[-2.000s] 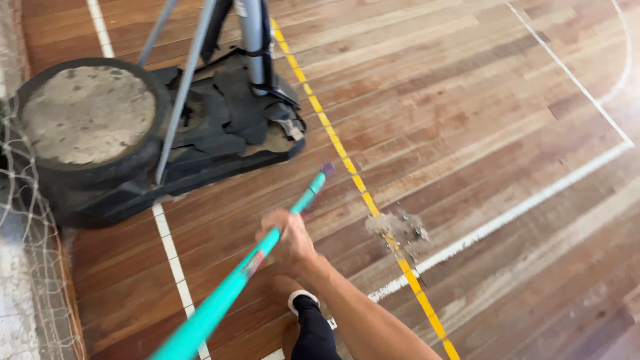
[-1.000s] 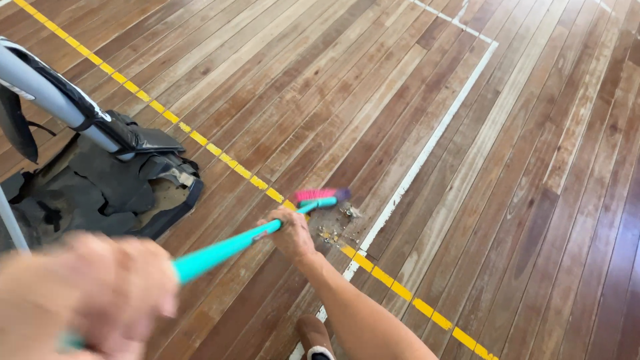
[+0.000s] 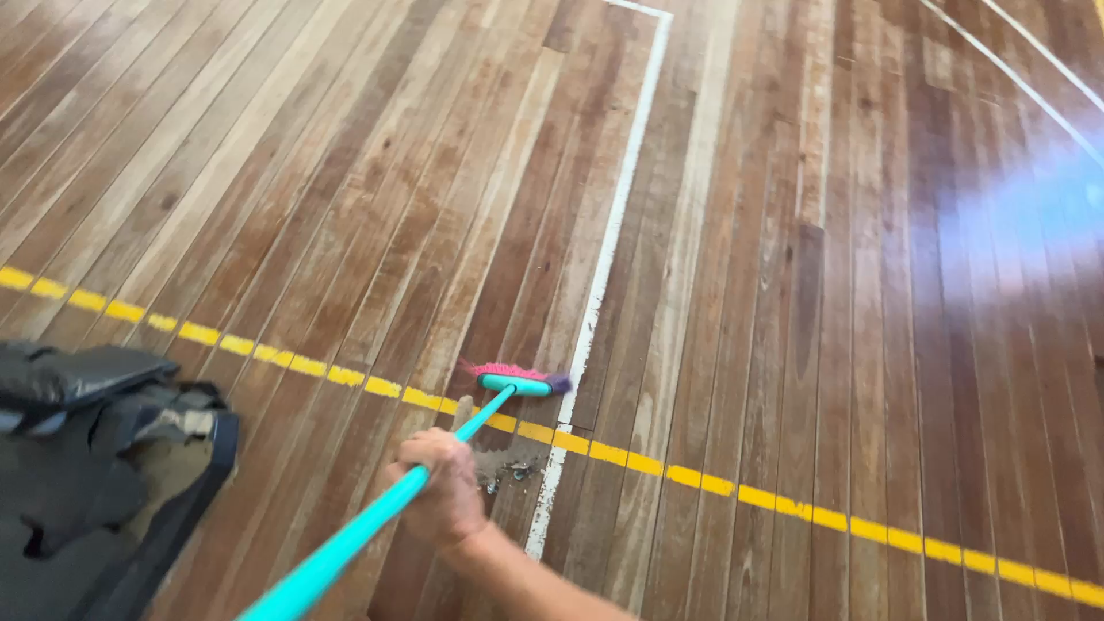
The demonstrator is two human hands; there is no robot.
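My right hand [image 3: 440, 483] grips the turquoise handle of a broom [image 3: 345, 535], its index finger stretched along the pole. The pole runs from the bottom edge up to a turquoise head with pink and purple bristles [image 3: 517, 373], which lies on the wooden floor just beyond the yellow line and beside the white line. A small pile of grey dust and debris [image 3: 513, 466] lies on the near side of the yellow line, right of my hand and partly hidden by it. My left hand is out of view.
At the lower left stands the black base of a basketball stand [image 3: 194, 517], covered with torn dark padding. A yellow line [image 3: 681, 474] crosses the plank floor, and a white line [image 3: 617, 207] meets it near the broom head. Bright glare falls at the right.
The view has swung right, away from most of the black base. My left hand, on the pole one second ago, has left the view. The broom head has moved from beside the debris to beyond the yellow line.
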